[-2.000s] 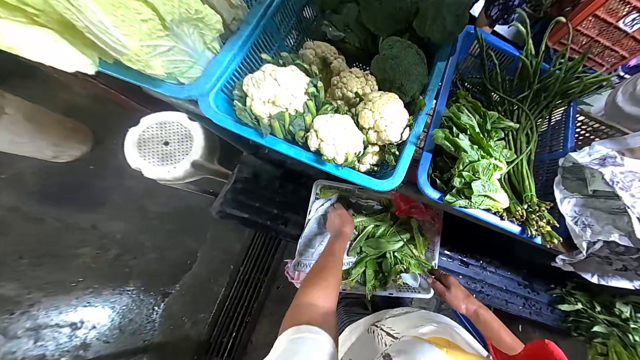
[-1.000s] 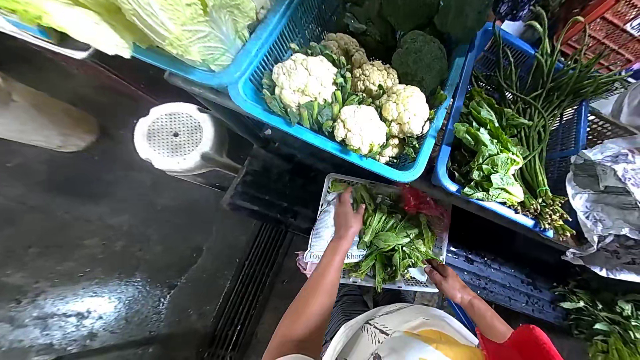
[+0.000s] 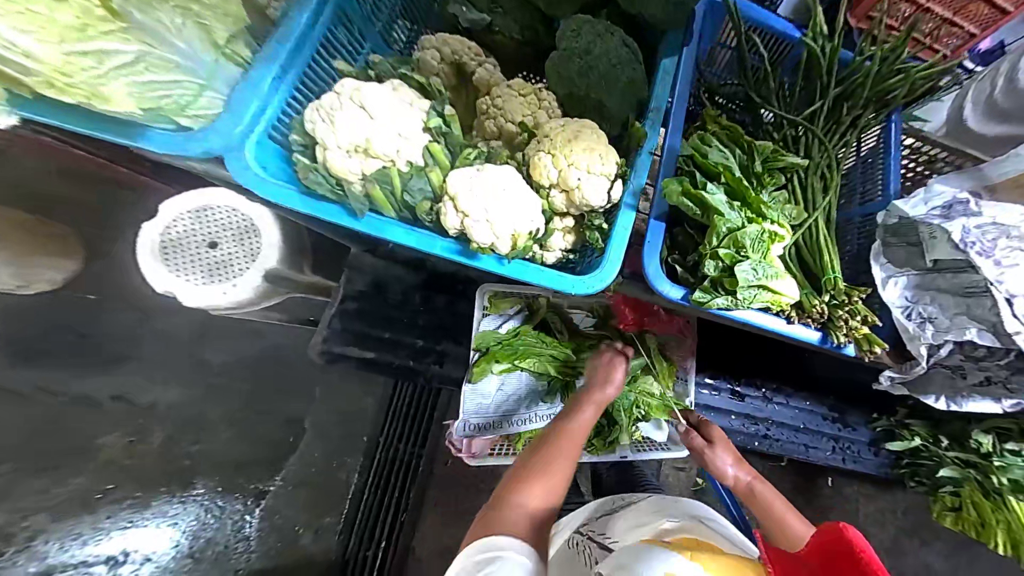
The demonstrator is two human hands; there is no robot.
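Note:
Leafy greens (image 3: 528, 352) lie on newspaper (image 3: 508, 400) in a white plastic basket (image 3: 576, 458) in front of me. My left hand (image 3: 608, 372) is closed around a bunch of greens near the basket's middle, its fingertips partly hidden. At the basket's lower right corner is my right hand (image 3: 704, 444), its fingers bent by the rim beside a thin pale stem or tie (image 3: 658, 380); whether it grips this is unclear. Red plastic (image 3: 652, 316) lies at the basket's upper right.
Beyond stands a blue basket (image 3: 384, 234) with cauliflower (image 3: 492, 208) and broccoli (image 3: 596, 72). Right of it, a blue basket (image 3: 652, 240) holds spinach-like greens (image 3: 744, 232) and long beans (image 3: 824, 216). A white stool (image 3: 212, 244) stands left, on wet floor. Crumpled newspaper (image 3: 968, 296) lies at right.
My left hand has moved from the basket's left part to its middle. Greens that lay in the middle now also spread over the newspaper on the left. My right hand remains by the lower right corner.

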